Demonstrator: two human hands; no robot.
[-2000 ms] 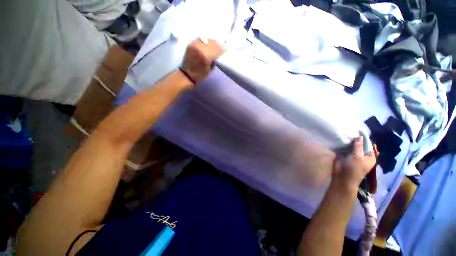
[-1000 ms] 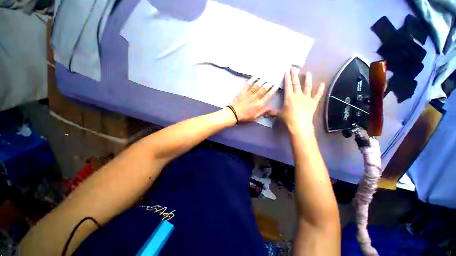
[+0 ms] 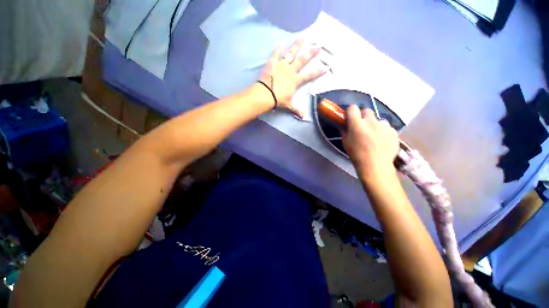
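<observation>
A white garment panel [image 3: 235, 60] lies flat on the lavender pressing table. My left hand [image 3: 290, 75] rests spread on the panel, fingers apart, left of the iron; a short dark line shows by its fingertips. My right hand [image 3: 370, 139] grips the orange-brown handle of the steam iron [image 3: 349, 114]. The iron sits on the right part of the panel, its pointed end towards my left hand, and hides the fabric under it. The pale wrapped hose [image 3: 438, 207] runs from the iron's rear down to the right.
Pale panels with dark lines [image 3: 150, 36] lie at the table's far left. Loose black patches [image 3: 521, 132] overlap at the right. A black-edged pale piece [image 3: 481, 9] lies at the far edge. A blue crate [image 3: 39, 126] stands on the cluttered floor at left.
My right hand has left the fabric and taken hold of the iron, which has moved left from the bare table onto the panel. My left hand has slid up the panel and spread its fingers.
</observation>
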